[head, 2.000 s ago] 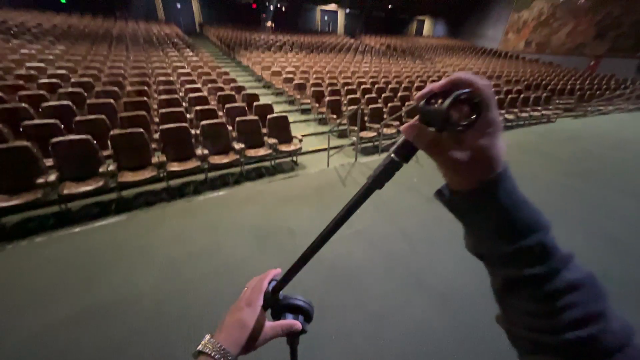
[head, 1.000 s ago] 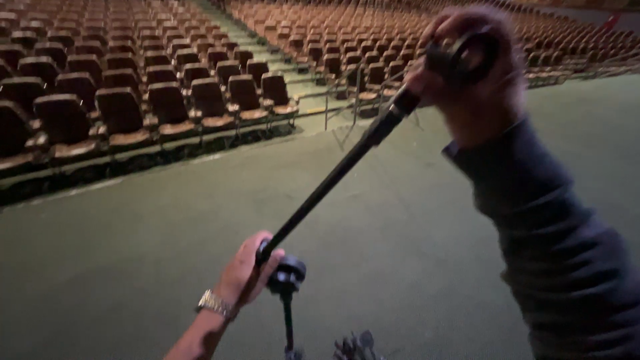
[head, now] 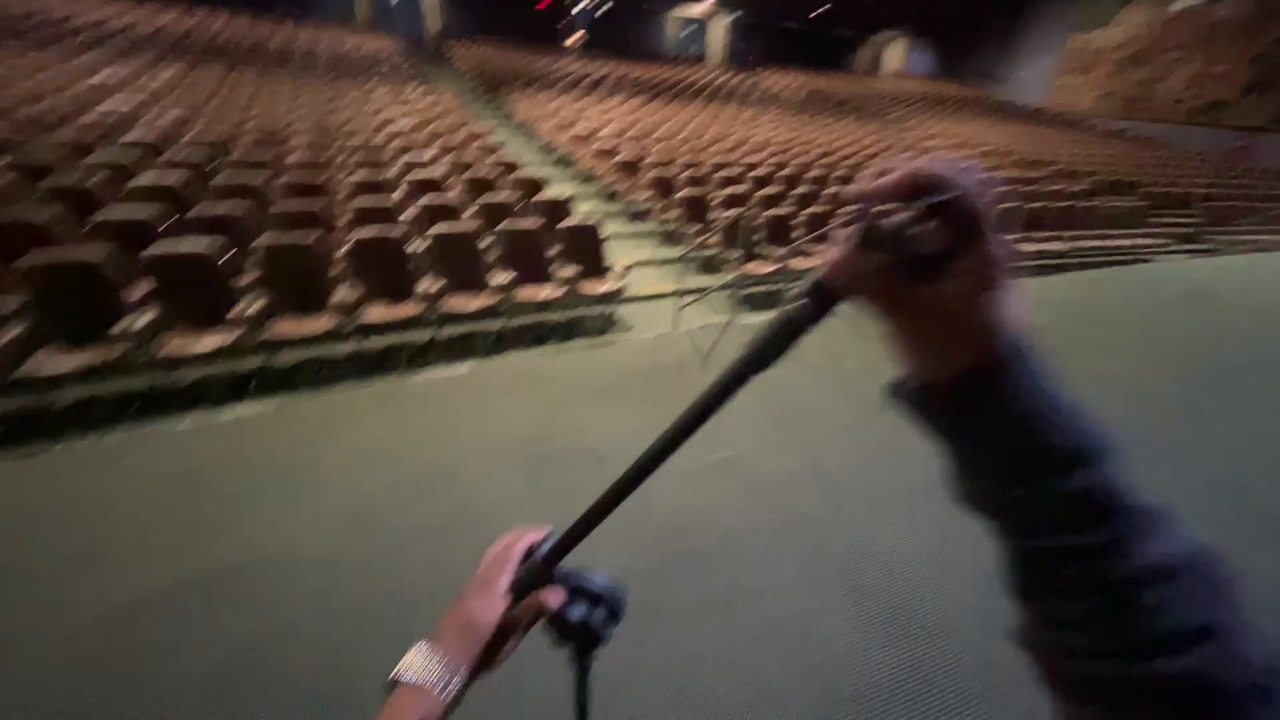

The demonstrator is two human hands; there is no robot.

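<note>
A black microphone stand's boom arm (head: 690, 425) runs diagonally from lower left to upper right. My left hand (head: 500, 595), with a metal watch or bracelet (head: 428, 672) at the wrist, grips the boom's lower end beside the dark clutch joint (head: 588, 605). Below the joint, a thin upright tube (head: 582, 685) leaves the bottom of the view. My right hand (head: 930, 260), in a dark long sleeve (head: 1080, 520), is closed around the boom's upper end and a dark round fitting there; motion blur hides the details.
Rows of brown auditorium seats (head: 380, 262) fill the left and far side, split by an aisle (head: 560, 165). A thin metal railing (head: 715, 285) stands at the aisle's foot. Green-grey floor (head: 330, 530) lies between me and the front row. Lit doorways (head: 700, 35) are at the back.
Both hands keep their hold on the boom. The view dipped toward the floor one second ago and has risen again, now with more blur.
</note>
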